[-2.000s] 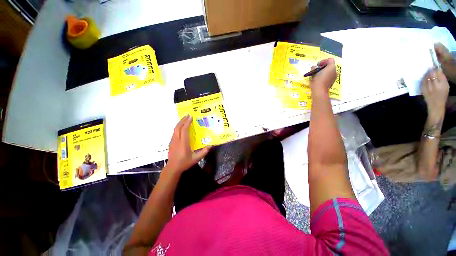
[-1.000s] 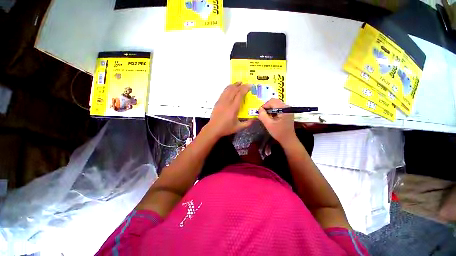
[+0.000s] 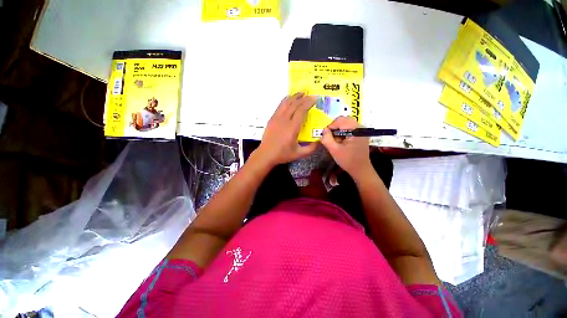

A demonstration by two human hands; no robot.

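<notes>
A flat yellow retail box (image 3: pixel 336 87) with black top flaps lies at the table's front edge before me. My left hand (image 3: pixel 289 129) lies flat on its lower left part, fingers pressing it down. My right hand (image 3: pixel 348 146) grips a slim black marker pen (image 3: pixel 373 132), its tip end at the box's lower edge beside a small white label area. My fingers hide part of the box and the tip. Several overlapping yellow boxes (image 3: pixel 488 81) lie fanned out at the right.
Another yellow box (image 3: pixel 144 96) with a figure picture lies at the left of the white table (image 3: pixel 217 68). More yellow boxes (image 3: pixel 241 9) are cut off at the top. A crumpled clear bag (image 3: pixel 112 205) is below left; white packing sheets (image 3: pixel 438 211) are below right.
My right hand with the pen has come from the right stack to the box under my left hand. The view has tilted down and shifted. Since one second ago, both hands have barely moved.
</notes>
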